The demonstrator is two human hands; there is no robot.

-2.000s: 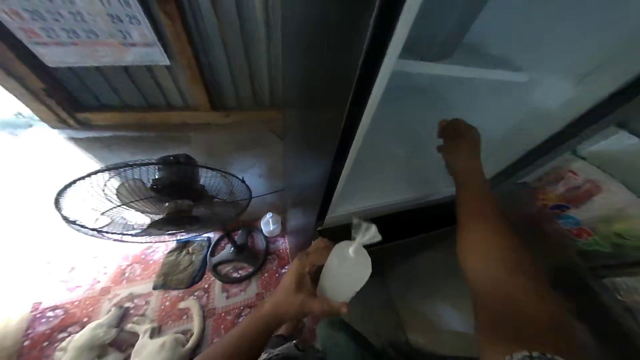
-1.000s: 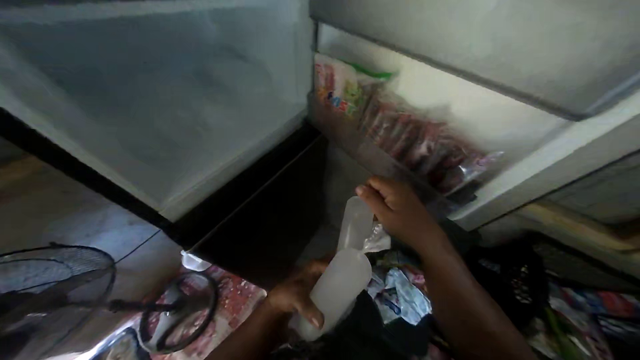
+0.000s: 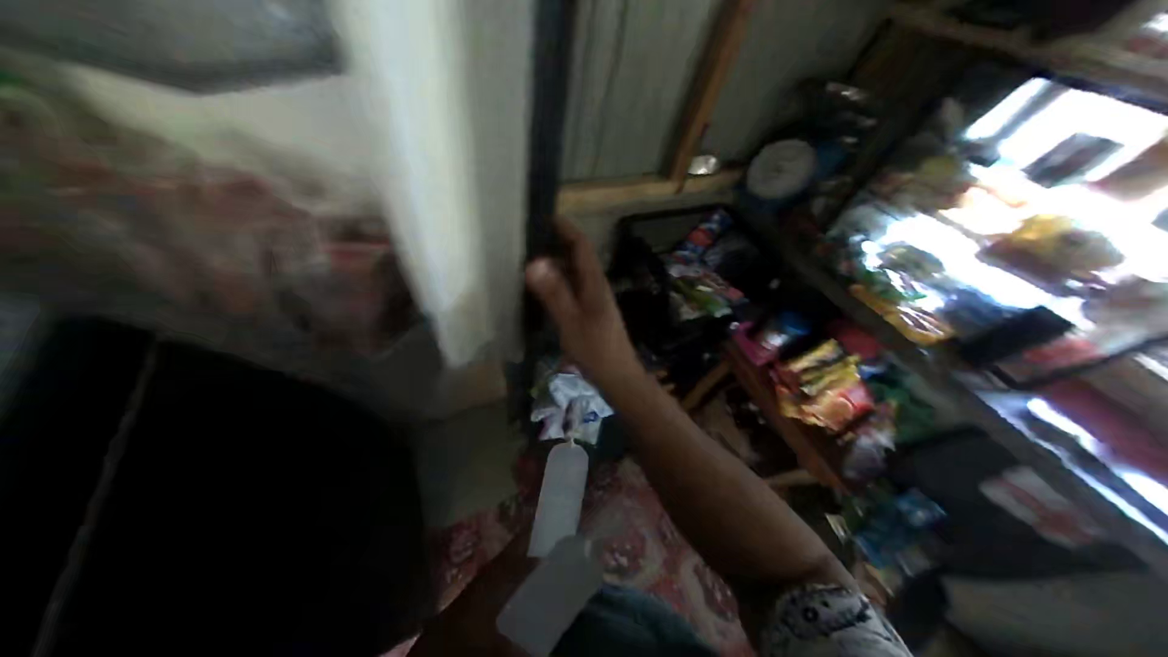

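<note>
My right hand (image 3: 579, 301) is at the edge of the open refrigerator door (image 3: 474, 182), thumb on the near side and fingers at its dark outer rim. Low in the view, my left hand (image 3: 497, 579) is mostly hidden and dark, beside two whitish, ice-like filled plastic bags. One bag (image 3: 559, 497) stands upright with its knotted top up; the other bag (image 3: 552, 598) lies against its lower end. The left fingers cannot be made out. Blurred red packets (image 3: 351, 265) sit in the door's shelf at the left.
Colourful snack packets (image 3: 826, 388) fill a wooden shelf at the right. Behind them stand a dark crate (image 3: 675, 274) and a corrugated metal wall (image 3: 620, 91) with wooden framing. A red patterned floor covering (image 3: 639, 538) lies below. A dark refrigerator lower front (image 3: 246, 493) takes up the lower left.
The view has swung far right, from the refrigerator's inside to its door and the shelves. My right hand has left the upper bag and is now at the door edge. Both bags remain beside my left hand.
</note>
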